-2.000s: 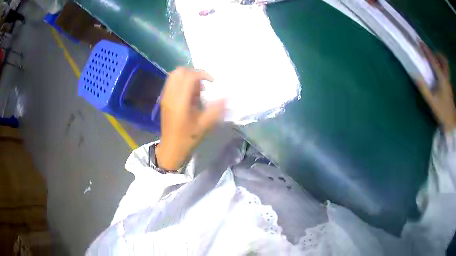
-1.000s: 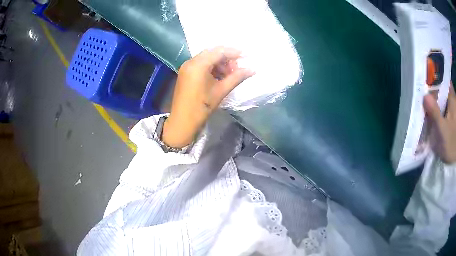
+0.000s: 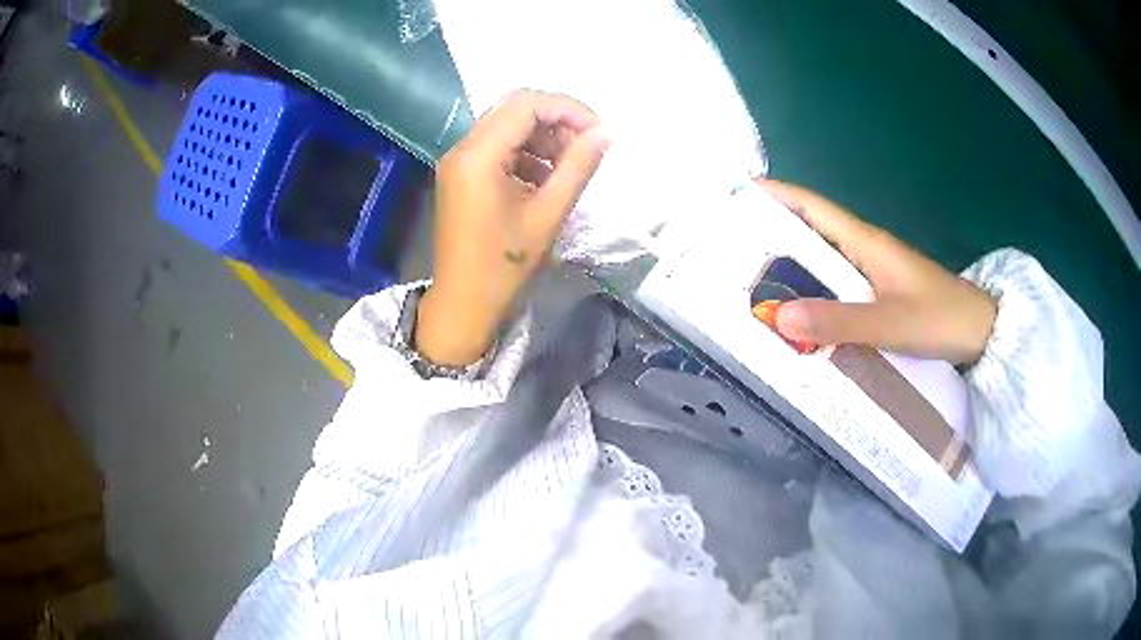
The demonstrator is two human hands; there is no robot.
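Observation:
A white smartwatch retail box (image 3: 851,413) with a printed dark watch, orange-red face and brown strap lies slantwise in front of me. My right hand (image 3: 876,281) is shut on it, thumb on the watch picture, fingers round its far side. The box's upper left end touches the near end of the stack of bags (image 3: 626,88), which glares solid white. My left hand (image 3: 519,188) is over the stack's near left part, thumb and index fingertips together. Whether a bag edge is pinched between them cannot be told through the glare.
The dark green belt (image 3: 863,138) lies under the stack, with a pale curved rail (image 3: 1039,106) at upper right. A blue plastic stool (image 3: 282,181) stands on the grey floor at left, by a yellow line (image 3: 288,319). Brown cartons (image 3: 50,500) are at lower left.
My right hand has brought the watch box from the far right side inward to the near end of the stack. My left hand has stayed over the stack, its fingertips drawn together.

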